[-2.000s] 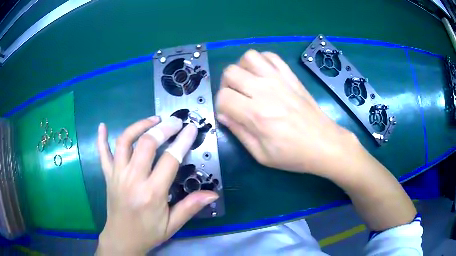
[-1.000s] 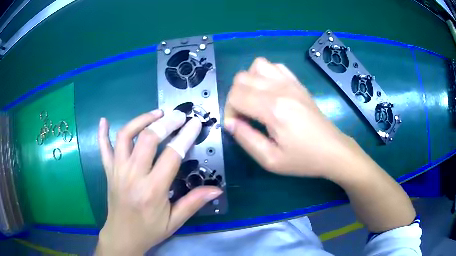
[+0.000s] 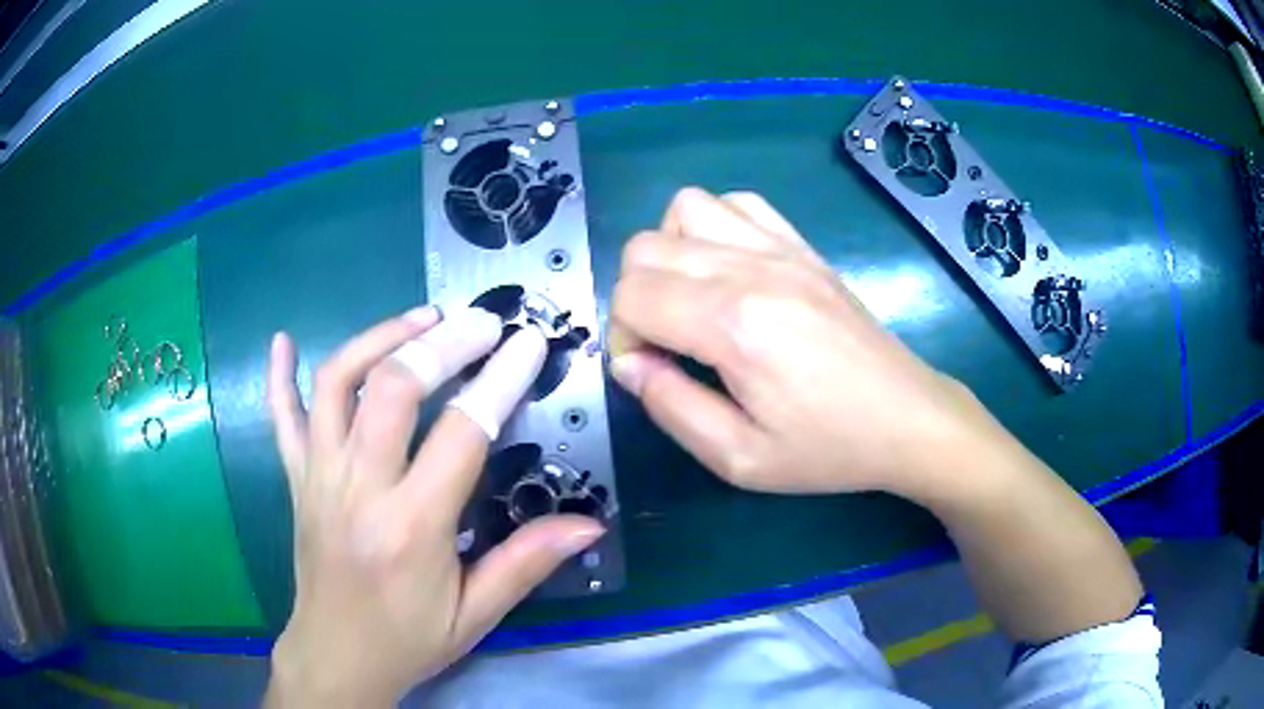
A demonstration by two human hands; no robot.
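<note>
A long grey three-fan frame (image 3: 516,263) lies upright in view on the dark-green bench, with three round black-spoked openings. My left hand (image 3: 388,485) lies over its left side and holds it down. Two fingers in white finger cots touch the middle opening, and the thumb lies across the lower part near the right edge. My right hand (image 3: 776,346) is at the frame's right edge, level with the middle opening, fingers curled and thumb close to the index finger. Whether it pinches something small cannot be seen.
A second three-fan frame (image 3: 957,229) lies slanted at the right. Several thin copper-coloured rings (image 3: 155,434) lie on the bright green mat (image 3: 139,554) at the left. Clear plastic ring trays (image 3: 25,513) stand at the far left edge. Blue tape borders the bench.
The view has shifted slightly. My right hand's fingers have moved a little at the frame's right edge and the thumb now shows lower. My left hand keeps its place on the frame.
</note>
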